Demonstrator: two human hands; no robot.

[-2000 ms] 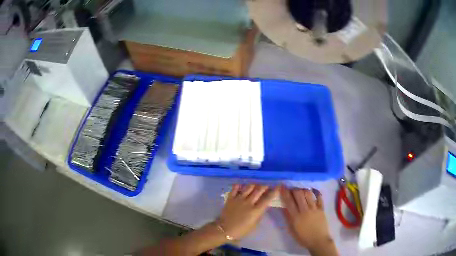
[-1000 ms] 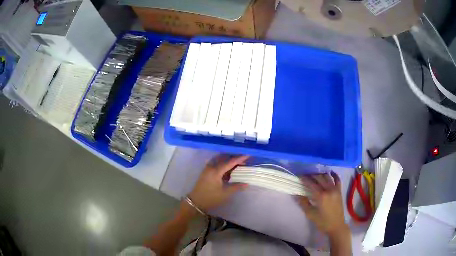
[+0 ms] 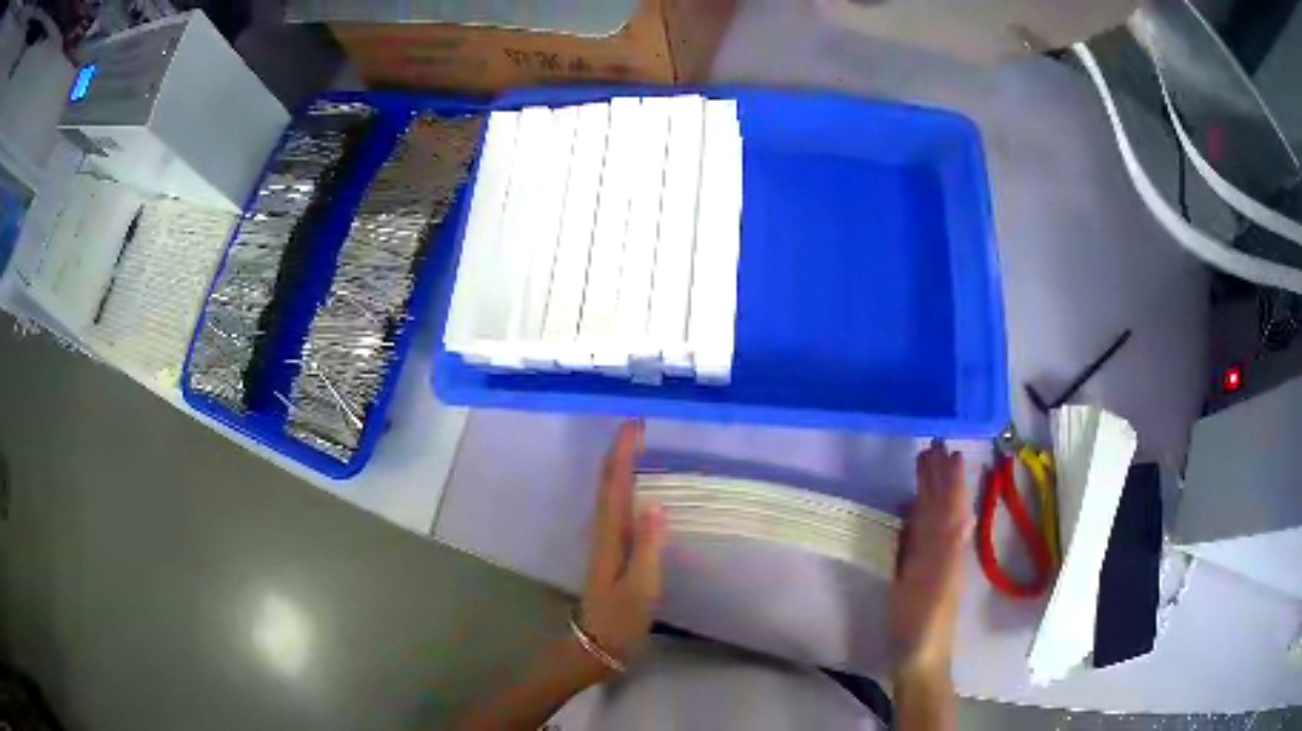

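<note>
A bundle of white narrow strips (image 3: 771,517) lies on the bench in front of me, slightly bowed. My left hand (image 3: 624,536) is upright at its left end, the palm against the strip ends. My right hand (image 3: 931,550) is upright at its right end, also pressed to it. The bundle is held between both hands. Behind it is a blue plastic tray (image 3: 861,411) with a block of white strip bundles (image 3: 600,236) standing in rows in its left part.
A second blue tray (image 3: 269,429) holds silvery-dark pieces at left. A white cutting machine (image 3: 193,114) stands beyond. Right are red-and-yellow handled snips (image 3: 1017,528), loose white strips (image 3: 1081,550), a black phone-like rectangle (image 3: 1132,567) and a black hex key (image 3: 1081,374). A cardboard box (image 3: 528,57) is behind.
My hands have moved from gripping the strips with curled fingers to flat, upright palms at both ends. The bundle now lies lower on the bench, and the view has shifted slightly.
</note>
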